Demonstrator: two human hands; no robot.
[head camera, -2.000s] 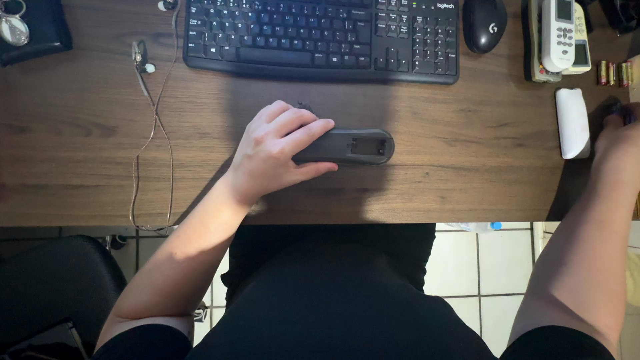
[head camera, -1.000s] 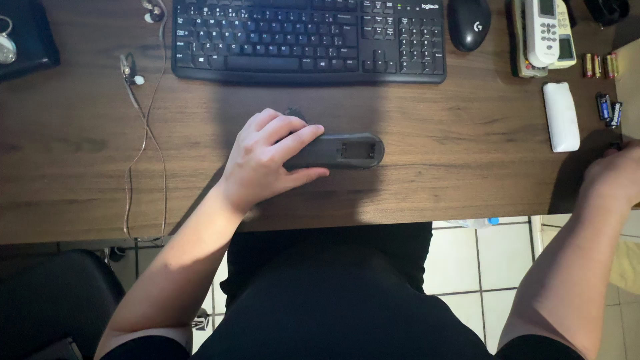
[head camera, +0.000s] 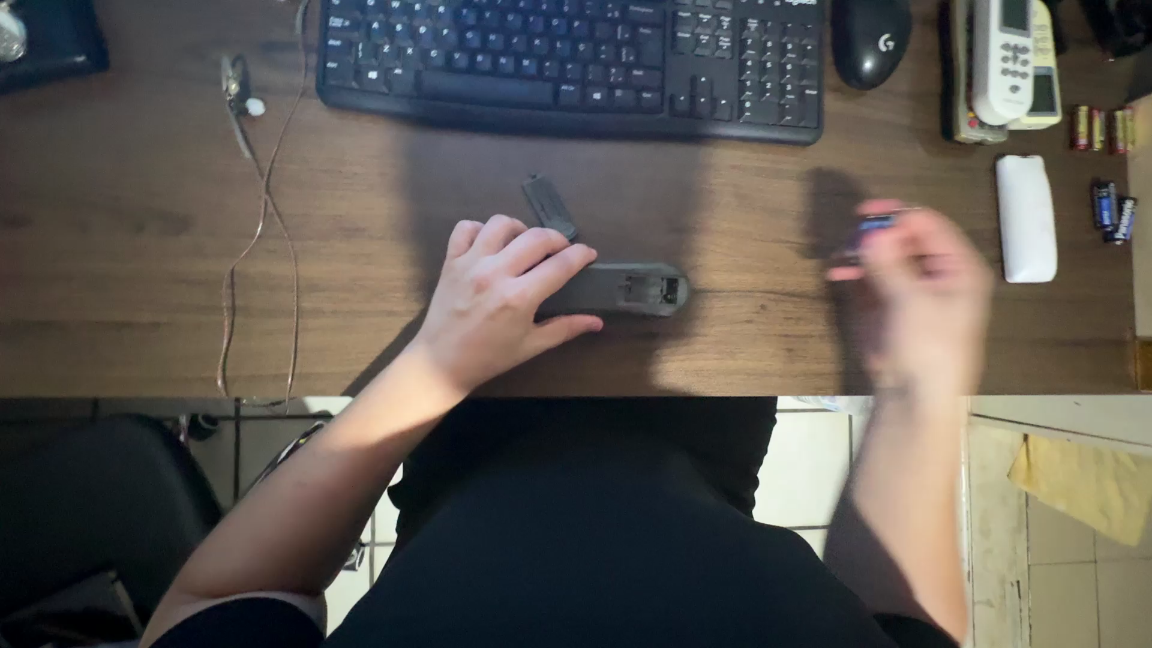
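Observation:
My left hand (head camera: 508, 301) lies over a dark remote control (head camera: 607, 290) and holds it face down on the wooden desk, its battery compartment uncovered at the right end. Just above my fingertips a small dark battery cover (head camera: 548, 207) rests on the wood. My right hand (head camera: 927, 279), blurred, is above the desk to the right of the remote, with a blue and dark battery (head camera: 875, 225) between its fingers; whether it holds more than one I cannot tell.
Across the back are a black keyboard (head camera: 540, 72) and a mouse (head camera: 870, 43). At right lie a white remote (head camera: 1003, 63) among others, a white oblong object (head camera: 1027, 219), blue batteries (head camera: 1114, 212) and red-gold batteries (head camera: 1102, 129). Earphones with a cable (head camera: 267, 184) lie at left.
My right hand has moved left from the desk's right edge, now with a battery in its fingers. My left hand stays on the remote; the battery cover beyond it shows more fully.

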